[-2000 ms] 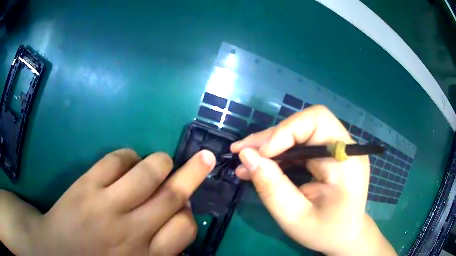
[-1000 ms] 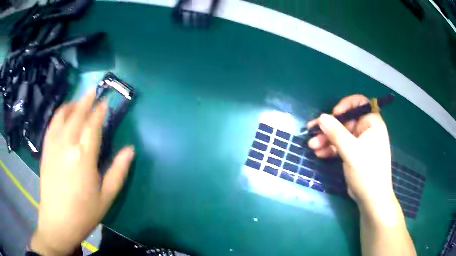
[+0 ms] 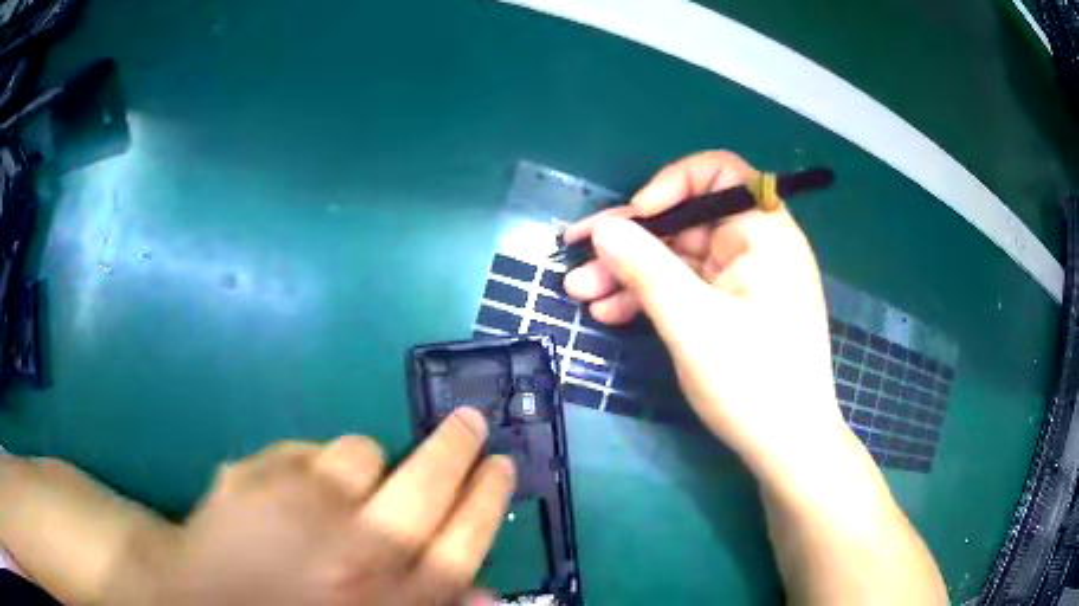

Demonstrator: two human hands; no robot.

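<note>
A black housing (image 3: 538, 468) lies on the green mat at the lower middle, inside up, its open window toward me. My left hand (image 3: 355, 509) is on it, fingertips on its recessed compartment and the rest slightly blurred. My right hand (image 3: 698, 272) holds black tweezers (image 3: 710, 210) with a yellow band (image 3: 767, 192). The tweezer tip is over the top rows of black pads (image 3: 512, 268) on the clear liner sheet (image 3: 548, 187). My right hand and forearm hide the sheet's middle. The housing's top edge overlaps or touches the sheet's lower left.
The green mat (image 3: 296, 296) lies under everything. A white strip (image 3: 816, 95) curves across the upper right. Dark parts (image 3: 21, 272) lie at the left edge, with a dark flat piece (image 3: 92, 116) near them. A dark ribbed edge (image 3: 1041, 474) runs along the right.
A second ago my left hand was over a housing at the far left; now it is at the lower middle on a housing. My right hand has moved left and up, to the sheet's left end.
</note>
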